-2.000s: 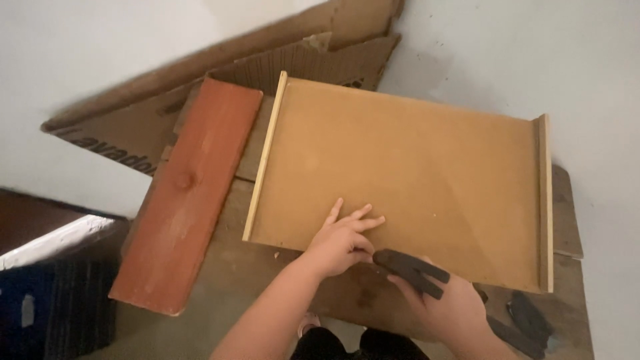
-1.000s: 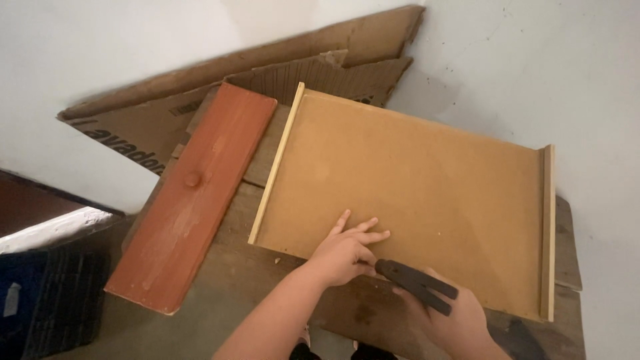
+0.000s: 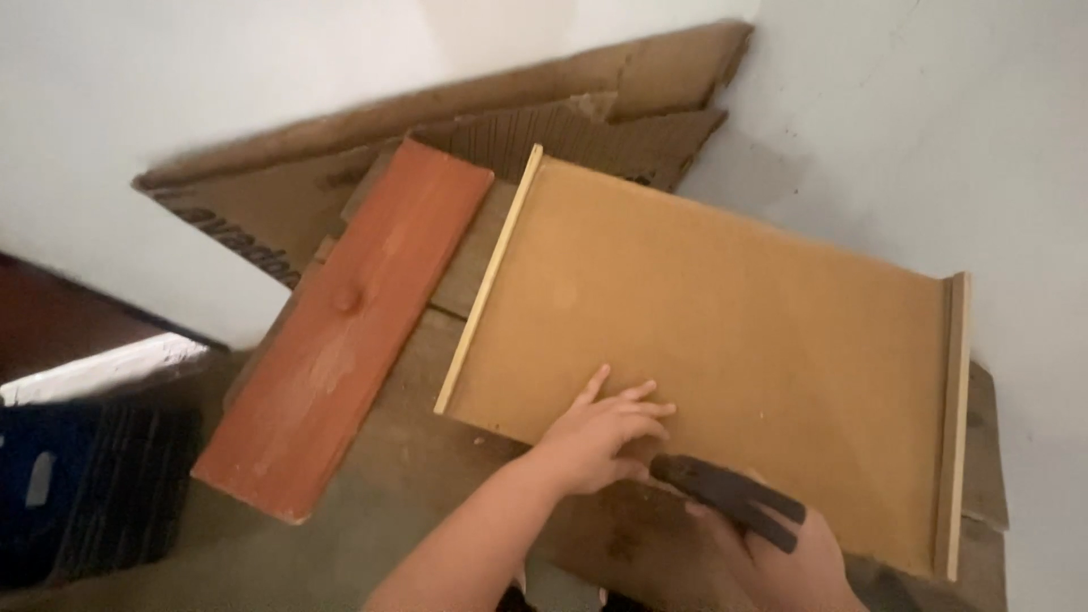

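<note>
My left hand (image 3: 599, 433) rests at the near edge of a tan board (image 3: 722, 323) with raised wooden strips at its two ends, its fingers spread over the surface. Whether its thumb and forefinger pinch something small at the edge cannot be told. In my right hand (image 3: 790, 552) is a claw hammer (image 3: 731, 497), its dark head lying just right of my left thumb; the handle is mostly hidden. A reddish-orange wooden drawer front (image 3: 340, 340) with a round knob lies left of the board.
Beneath both pieces is a worn wooden bench (image 3: 476, 476). Folded cardboard (image 3: 476, 136) leans on the white wall behind. A dark blue plastic crate (image 3: 93, 493) stands at the lower left. My feet are partly visible below the bench.
The view has shifted slightly. My left hand stays at the board's near edge, and the hammer head remains close beside it in my right hand.
</note>
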